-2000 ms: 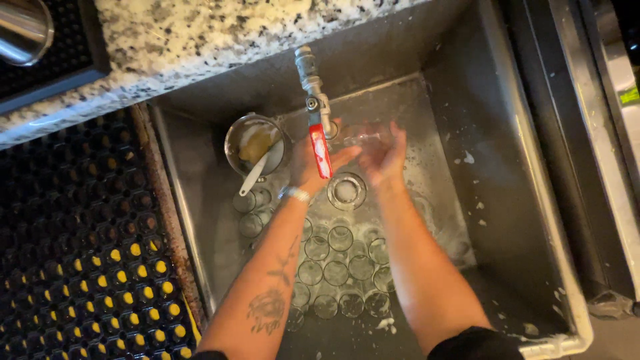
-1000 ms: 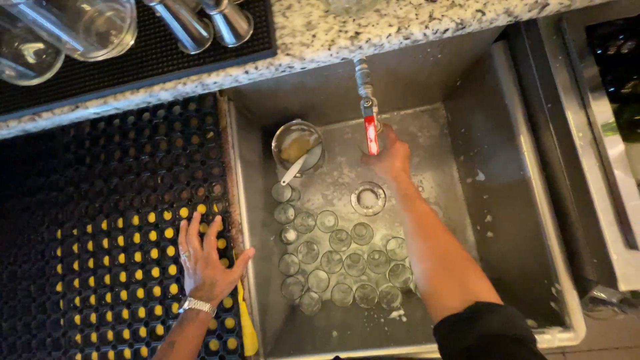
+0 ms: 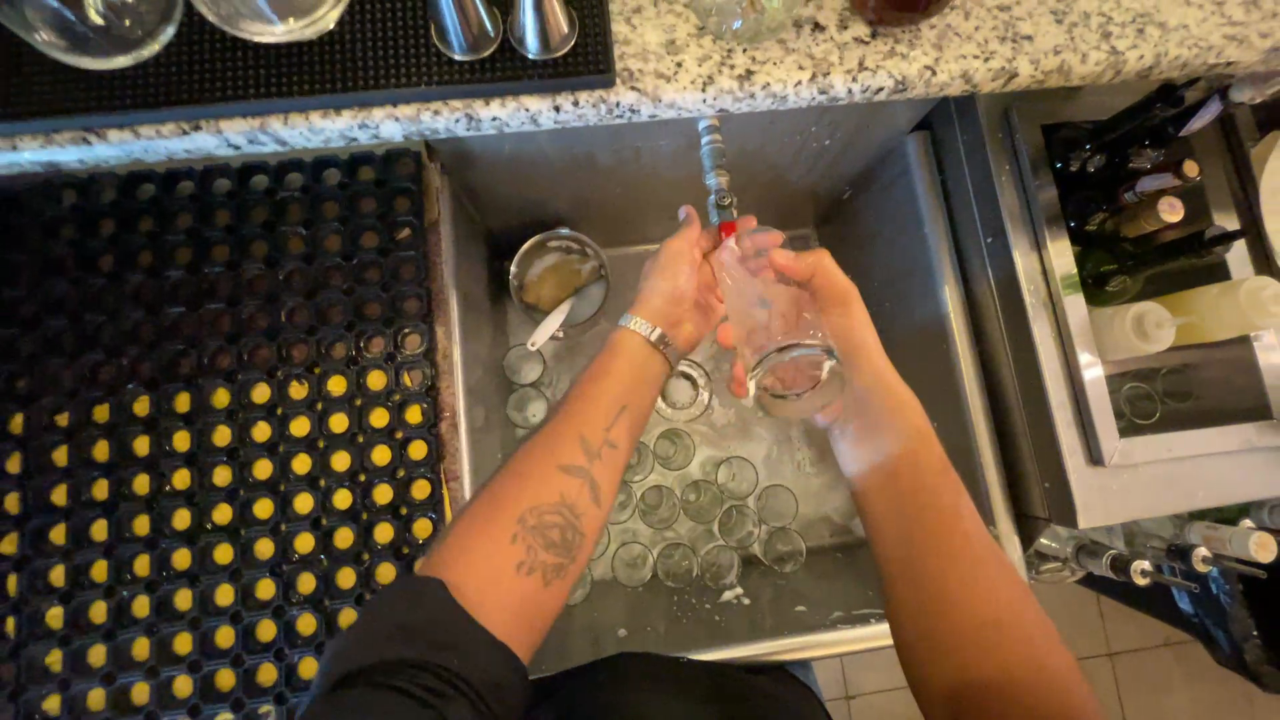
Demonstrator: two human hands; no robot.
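My right hand (image 3: 835,300) is wrapped around a soapy clear drinking glass (image 3: 780,330), tilted with its round end toward me, just below the tap (image 3: 715,170). Beside it, my left hand (image 3: 685,280), a metal watch on its wrist, has its fingers spread near the tap's red lever (image 3: 728,229); whether they touch the glass is hard to tell. Several small glasses (image 3: 701,500) stand on the floor of the steel sink (image 3: 940,330). At the sink's back left is a metal bowl (image 3: 520,262) with a sponge-like thing (image 3: 560,284) and a white-handled utensil (image 3: 550,325). The drain (image 3: 684,390) lies below my hands.
A black rubber mat (image 3: 230,400) with yellow showing through its holes lies left of the sink. Metal jiggers (image 3: 465,25) and large glass vessels stand on a bar mat (image 3: 330,60) on the granite counter (image 3: 860,65). To the right, a steel bin (image 3: 1100,455) holds bottles.
My left hand has moved from the black mat to the tap. My right hand, at the tap's lever a second ago, now holds the glass.
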